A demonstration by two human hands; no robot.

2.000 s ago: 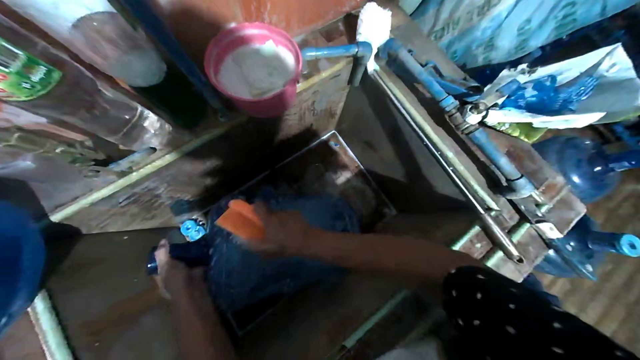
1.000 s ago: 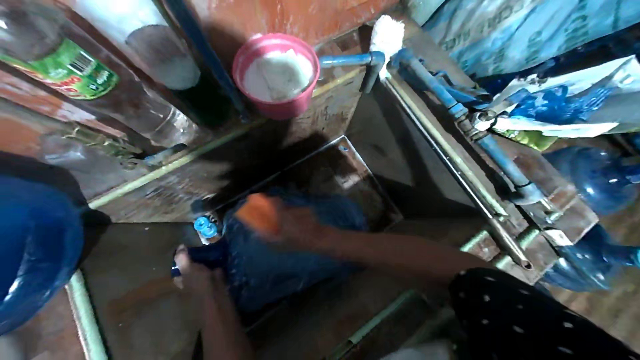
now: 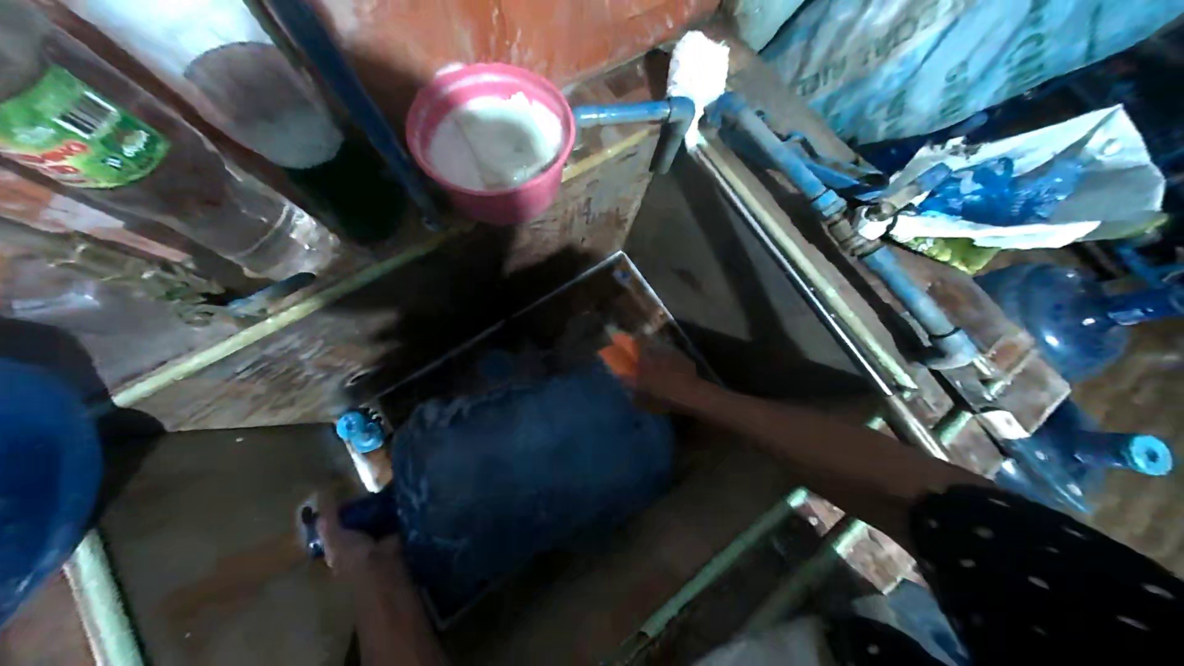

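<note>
A large blue plastic water jug [image 3: 536, 462] lies on its side in a dark sunken basin, its neck pointing left. My left hand [image 3: 356, 546] is wrapped round the neck of the jug. My right hand [image 3: 661, 375] holds an orange cloth or sponge [image 3: 620, 356] at the far upper right end of the jug; part of the fingers is in shadow. A light blue cap [image 3: 359, 431] sits on something pale just beyond the neck.
A pink bucket [image 3: 504, 199] with whitish contents stands on the back ledge, right of a large plastic bottle [image 3: 213, 190]. A blue pipe [image 3: 902, 287] and a long metal rod [image 3: 795, 277] run along the right edge. Blue jugs [image 3: 1054, 314] stand at right. A blue basin [image 3: 42, 481] is at left.
My right hand with the orange item has moved from near the neck end of the jug to its far right end. My left hand stays at the neck.
</note>
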